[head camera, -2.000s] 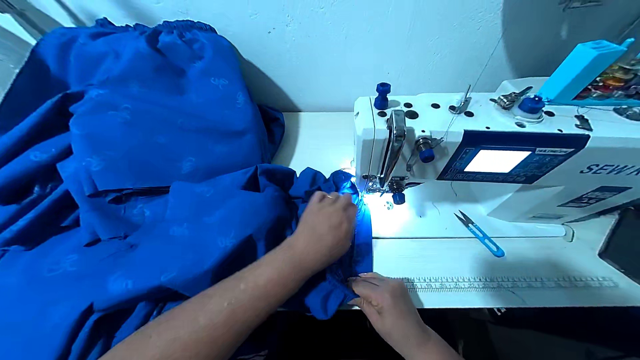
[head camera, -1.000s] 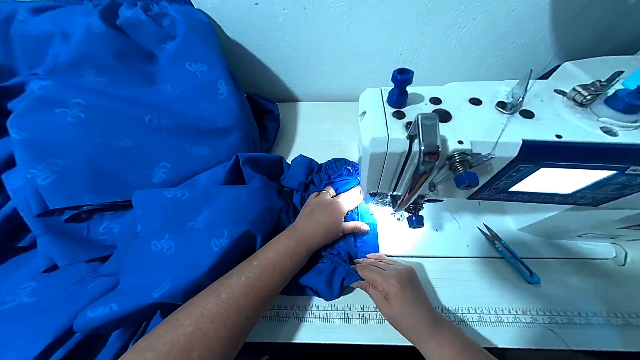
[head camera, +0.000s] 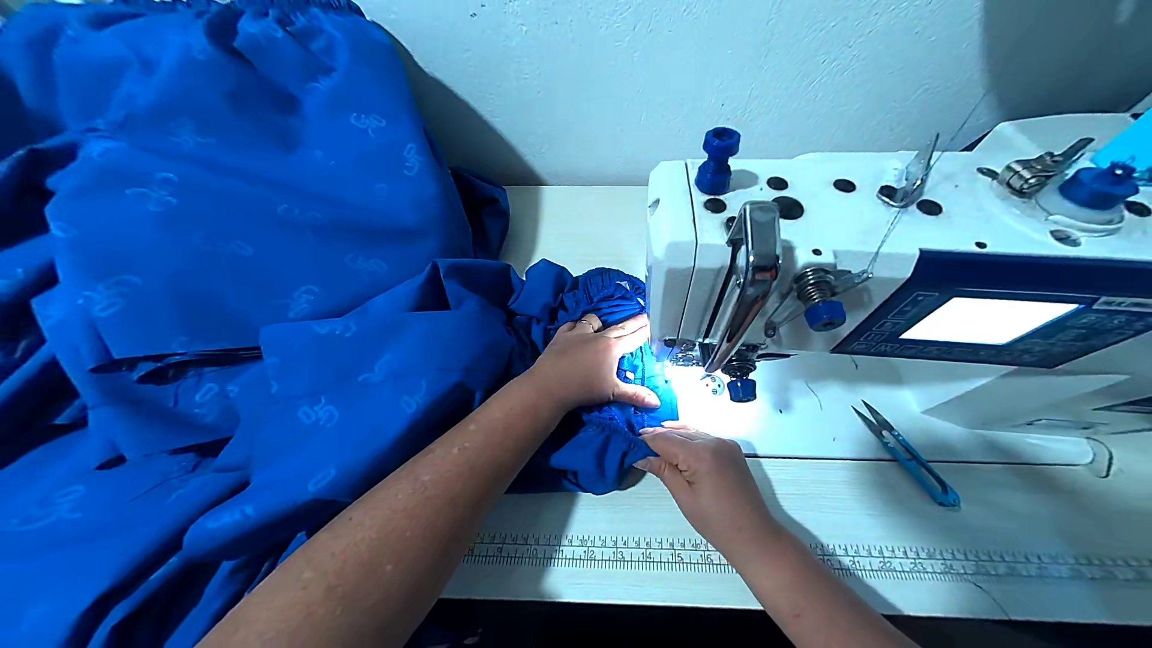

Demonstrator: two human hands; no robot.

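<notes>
Blue printed fabric (head camera: pixel 351 360) fills the left side, and its gathered edge lies by the needle area of a white sewing machine (head camera: pixel 792 234). My left hand (head camera: pixel 598 364), with a ring on one finger, lies spread on the gathers just left of the lit presser foot area (head camera: pixel 688 353). Nearer the table's front, my right hand (head camera: pixel 697 463) pinches the fabric's edge between thumb and fingers. The needle tip cannot be made out in the glare.
Blue-handled thread snips (head camera: pixel 909 454) lie on the machine bed at the right. A measuring scale (head camera: pixel 630 553) runs along the table's front edge. Behind stands a pale wall (head camera: pixel 576 90). The machine carries a lit screen (head camera: pixel 990 321) and a blue knob (head camera: pixel 717 162) on top.
The view has come closer to the machine since the oldest frame. My left hand has gone from bunched fingers on the fabric to a flatter, more spread pose.
</notes>
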